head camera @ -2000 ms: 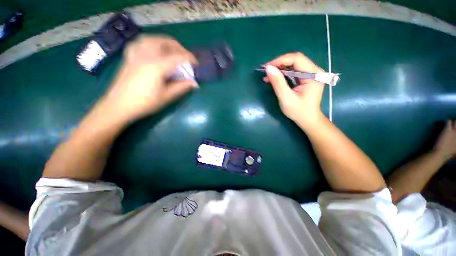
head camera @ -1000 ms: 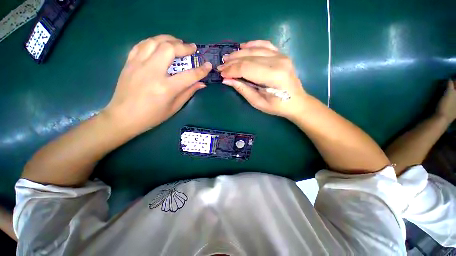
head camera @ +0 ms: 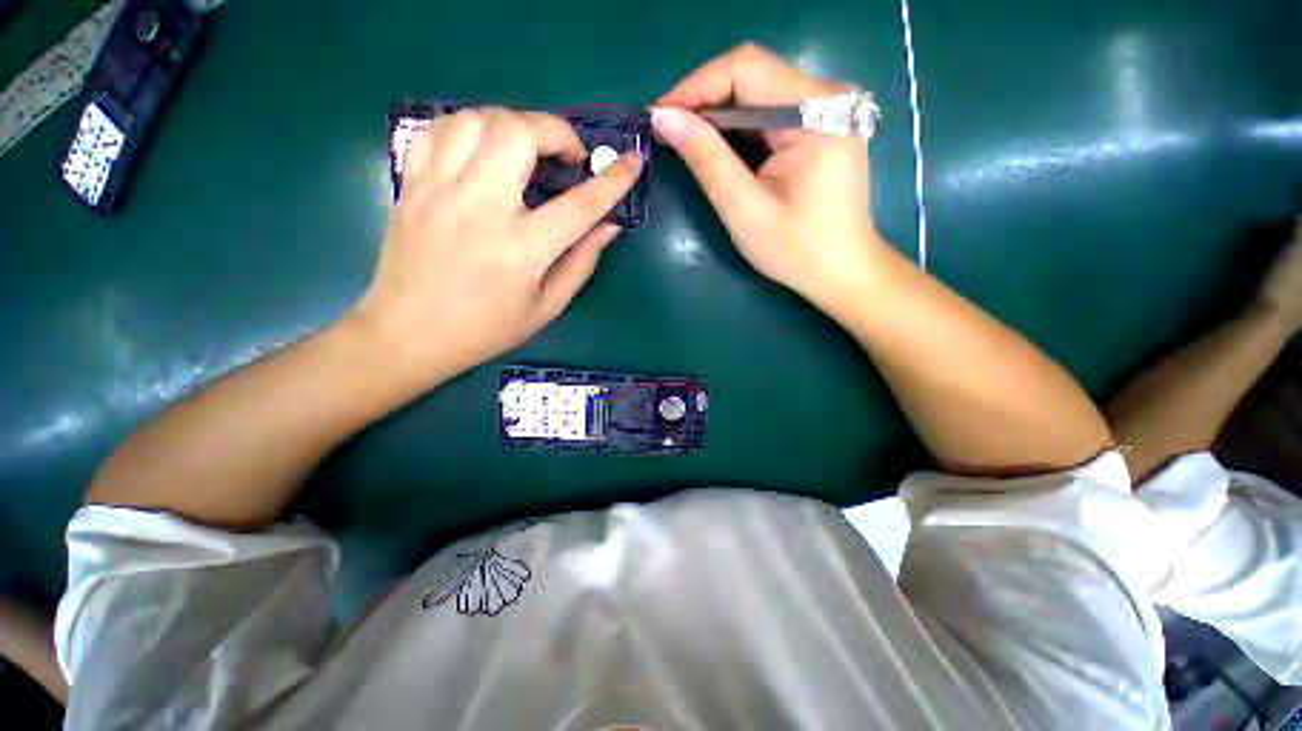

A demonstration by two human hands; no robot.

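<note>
A dark open phone housing point(head camera: 626, 200) lies on the green worktop under my left hand point(head camera: 478, 236). My left hand holds it, with a fingertip beside the round silver disc point(head camera: 604, 160); the palm hides most of its middle. My right hand point(head camera: 778, 164) holds a thin metallic pointed tool point(head camera: 757, 117) with a whitish wrapped rear end, its tip end at the housing's upper right corner, partly hidden by the fingers. A second open housing point(head camera: 623, 410) with white dotted panel and silver disc lies nearer to me.
Another dark housing, seemingly stacked point(head camera: 132, 86), lies at the upper left beside the pale edge strip point(head camera: 54, 74). A thin white line point(head camera: 915, 157) crosses the worktop at right. Another person's forearm point(head camera: 1214, 357) is at the right edge.
My left hand has shifted along the housing toward the disc end. My right hand has moved up and right to the housing's corner, the tool now lying nearly level.
</note>
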